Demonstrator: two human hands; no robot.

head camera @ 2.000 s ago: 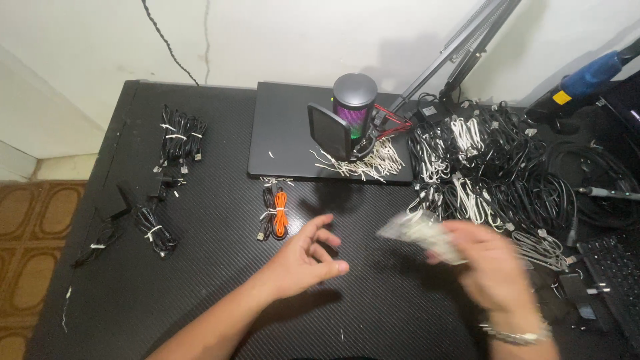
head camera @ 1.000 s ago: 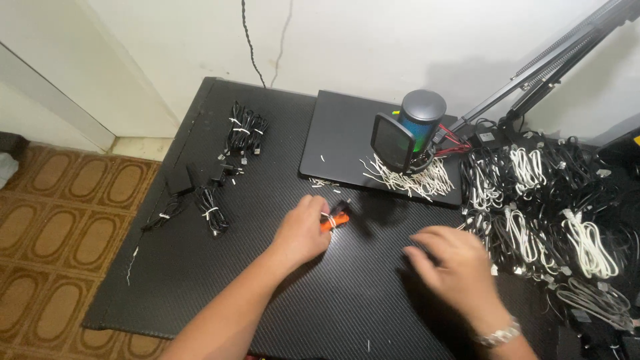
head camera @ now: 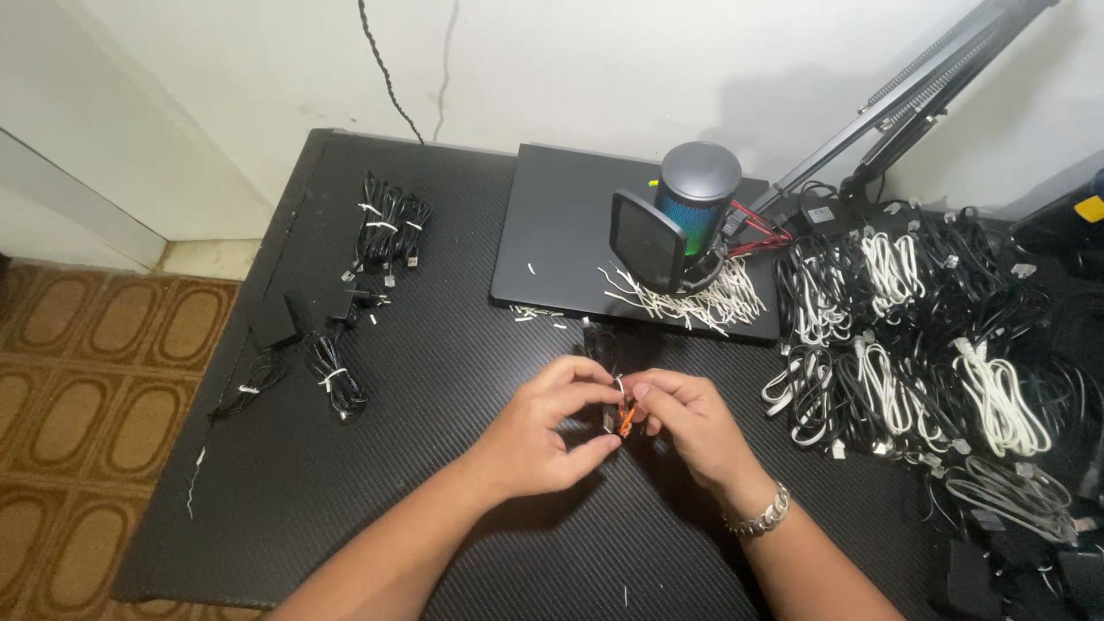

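Observation:
Near the middle of the black textured table, my left hand (head camera: 552,423) and my right hand (head camera: 690,423) meet around a small bundle of black and orange cable (head camera: 627,421). The fingertips of both hands grip it, with a white tie at its upper part. A metal USB plug (head camera: 608,420) shows beside the orange cable, and black cable extends above the fingers. My fingers hide much of the bundle. A pile of loose white tie pieces (head camera: 716,297) lies on the flat black panel (head camera: 561,233), beyond my hands.
A microphone (head camera: 697,198) with a pop filter (head camera: 647,241) stands on the panel, its boom arm (head camera: 897,112) behind. Many black and white cable bundles (head camera: 1000,397) fill the right side. Tied black cables (head camera: 388,224) and a power adapter (head camera: 278,323) lie at left.
The clear bag that my right hand held two seconds ago is no longer in it. My left hand took hold of the orange and black bundle, and my right hand has joined it. The view has shifted.

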